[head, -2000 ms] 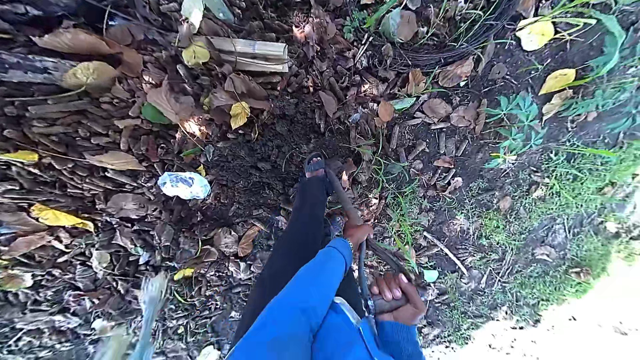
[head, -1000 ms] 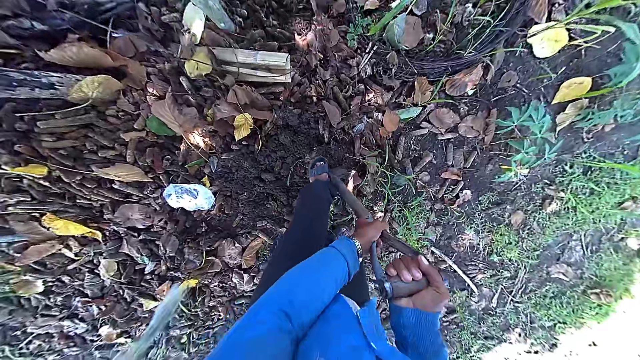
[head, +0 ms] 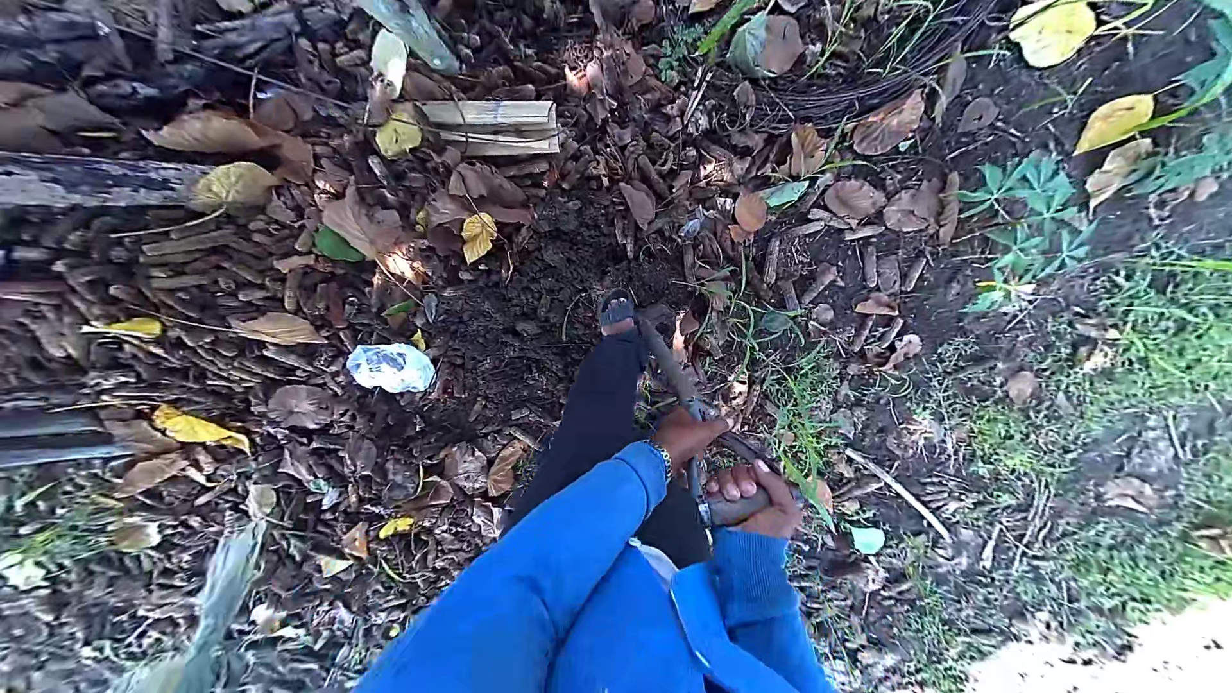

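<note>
My left hand (head: 685, 435), with a band at its wrist, is closed around a long wooden handle (head: 669, 366) that slants down from beside my sandaled foot (head: 617, 312). Lower and to the right, my right hand (head: 760, 500) grips the thick grey-brown end (head: 739, 507) of a handle. Where the parts of the handle join between my hands is hard to make out. The tool's working end, near the foot, is hidden. Dark loose soil (head: 520, 327) lies bare around and left of the foot.
A crumpled whitish plastic piece (head: 391, 368) lies left of the soil. Split pale wood (head: 491, 127) lies above it. Logs (head: 96, 180) and dry leaves cover the left side. Dark thin strands (head: 847, 101), a leafy green plant (head: 1035, 217) and grass (head: 1136, 346) are at the right.
Both hands stay on the handle, and the foot stays beside the dark soil. The view has shifted slightly.
</note>
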